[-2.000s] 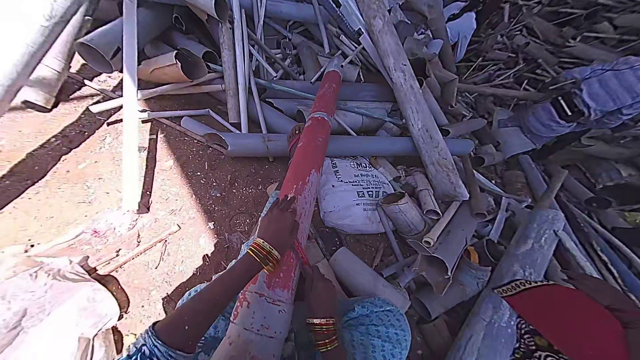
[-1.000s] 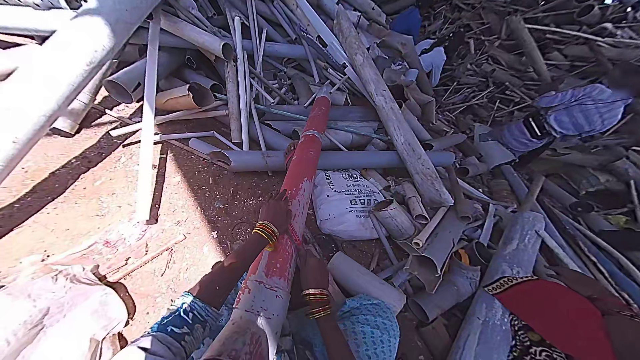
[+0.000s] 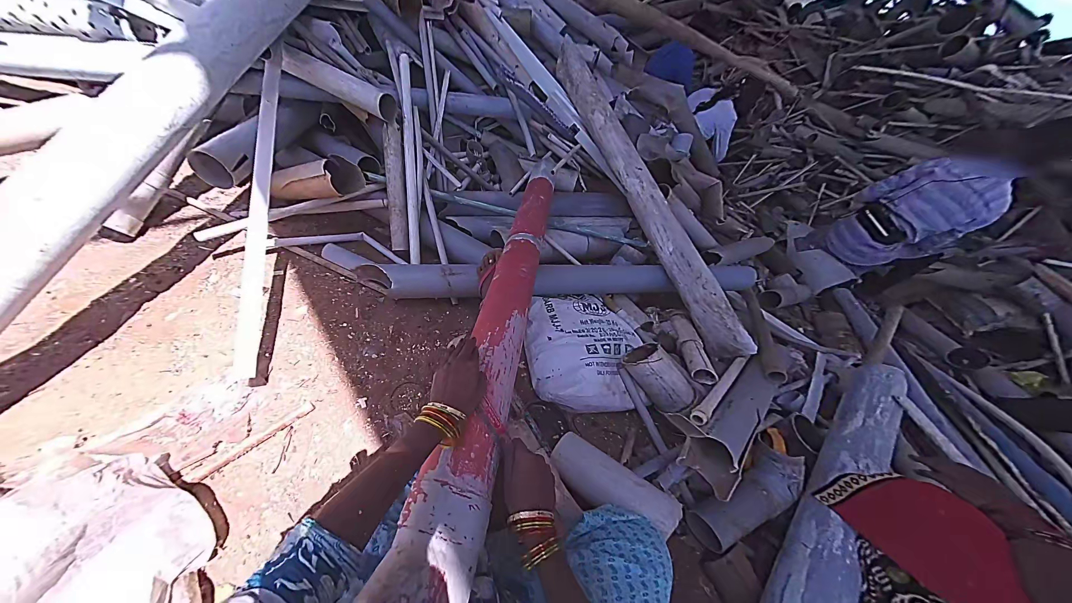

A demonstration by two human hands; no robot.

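Note:
A long pipe with worn red paint (image 3: 512,293) slants up from the bottom edge, its narrower tip resting over the scrap pile. My left hand (image 3: 458,377), with yellow and red bangles at the wrist, is on the pipe's left side; its fingertips are partly hidden. Lower down, my right hand (image 3: 528,479) lies against the pipe's right side, its fingers dark and unclear. A pink strand (image 3: 494,414) shows on the pipe between the hands. A grey pipe (image 3: 578,280) crosses beneath the red one. Just right of it lies a printed white sack (image 3: 578,360).
A large pale pipe (image 3: 151,159) slants across the upper left. Scrap pipes and a weathered plank (image 3: 649,205) lie ahead. A co-worker in a checked shirt (image 3: 930,209) is at right; another person's red cloth (image 3: 930,536) is lower right. White sheeting (image 3: 92,536) lies lower left.
The large pale pipe at upper left has come farther into view and covers more of that corner. Both my hands remain at the red-painted pipe.

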